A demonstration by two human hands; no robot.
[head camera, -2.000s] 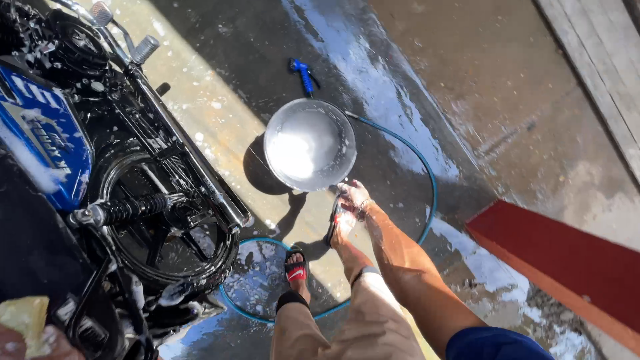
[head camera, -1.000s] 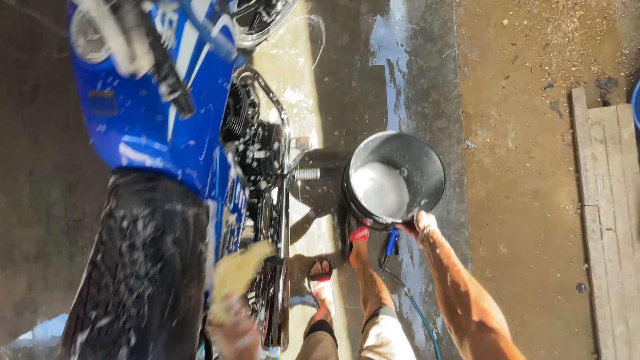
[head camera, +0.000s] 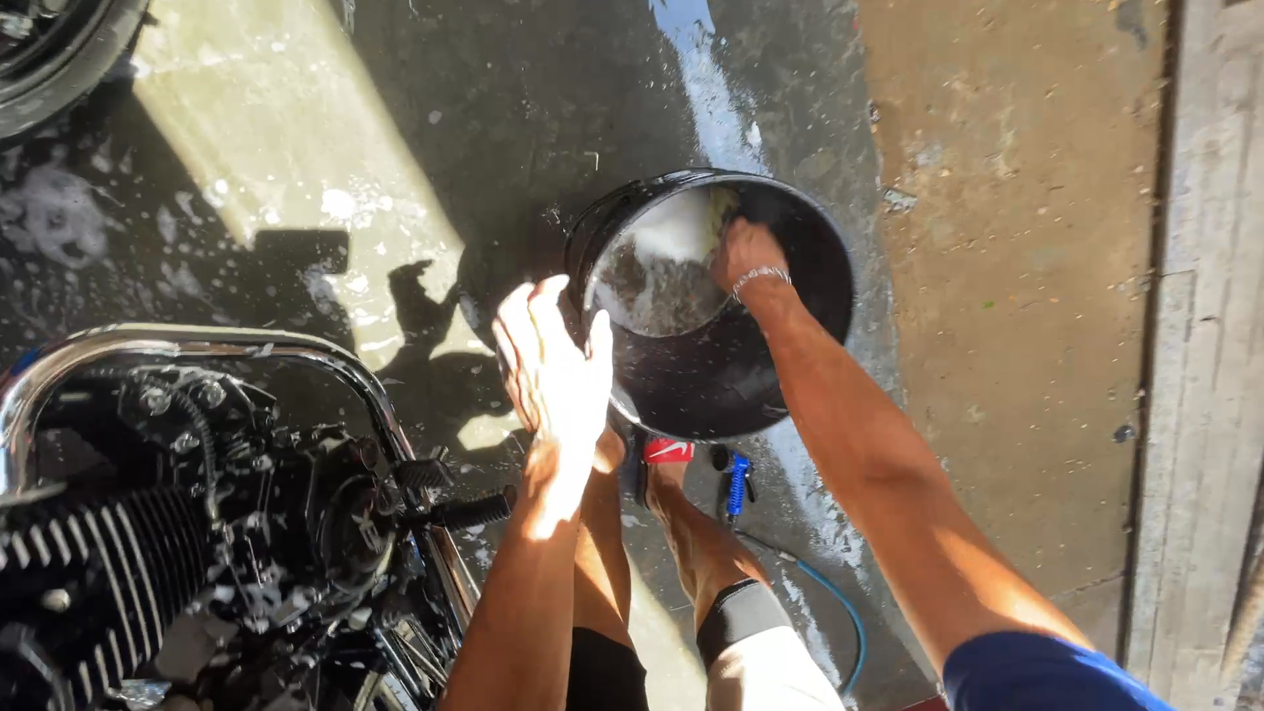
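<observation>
A black bucket (head camera: 711,385) with foamy water (head camera: 657,276) inside is tipped on its side edge above my feet. My right hand (head camera: 748,255), with a chain bracelet at the wrist, reaches inside it and grips a yellowish sponge (head camera: 723,210), partly hidden by the hand and suds. My left hand (head camera: 553,360) is at the bucket's left rim, fingers spread and nothing in them; whether it touches the wall cannot be told. A motorcycle engine (head camera: 128,563) with suds on it is at the lower left, behind a chrome crash bar (head camera: 197,341).
A blue spray nozzle (head camera: 736,486) on a blue hose (head camera: 851,612) lies on the wet concrete floor (head camera: 513,89) near my sandalled foot (head camera: 667,452). A motorcycle wheel (head camera: 74,69) is at the upper left. Grey boards (head camera: 1200,395) run along the right.
The sponge, over by the motorcycle a second ago, is now in the bucket in my right hand. That hand has left the bucket's rim; my left hand has come to the bucket.
</observation>
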